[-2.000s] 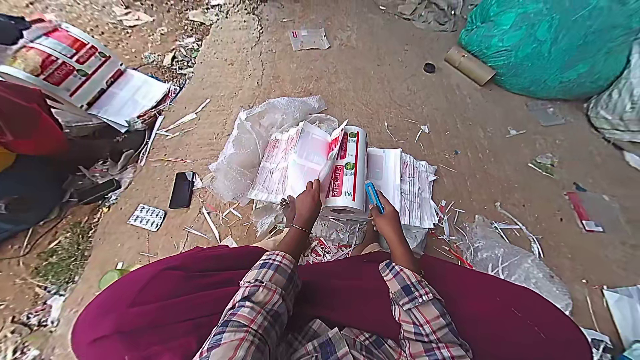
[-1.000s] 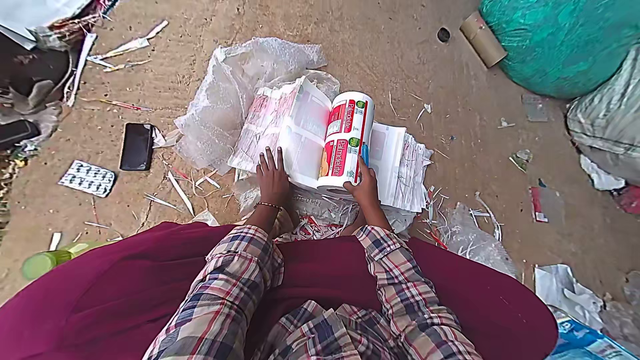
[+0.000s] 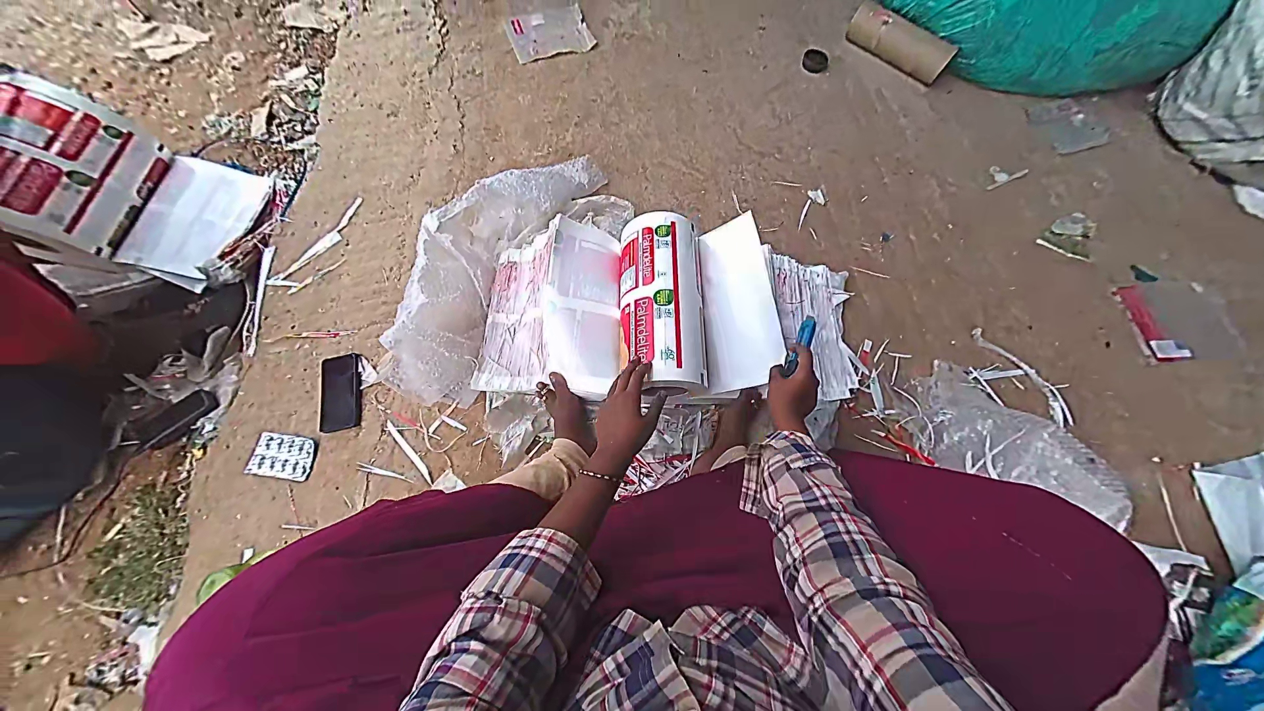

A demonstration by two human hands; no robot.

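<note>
A printed roll of label film (image 3: 662,306) lies lengthwise in front of me, with flat sheets spread on both sides. My left hand (image 3: 624,420) touches the near end of the roll, fingers apart, beside the left sheet (image 3: 583,316). In my right hand (image 3: 793,388) is a blue cutter (image 3: 804,341), held at the near right corner of the white sheet (image 3: 736,306). Beneath are stacked, slit sheets (image 3: 812,306) and bubble wrap (image 3: 464,267). My feet are just behind the near edge of the stack.
A black phone (image 3: 341,393) and a blister pack (image 3: 280,456) lie on the ground at left. Another printed roll (image 3: 74,163) is beside a partly seen person at far left. A cardboard tube (image 3: 901,42) and a green sack (image 3: 1076,39) are at upper right. Paper strips are scattered about.
The white sheet on the right now lies spread out from the roll. My left hand has moved from the left sheet to the roll's near end; my right hand has moved right, off the roll.
</note>
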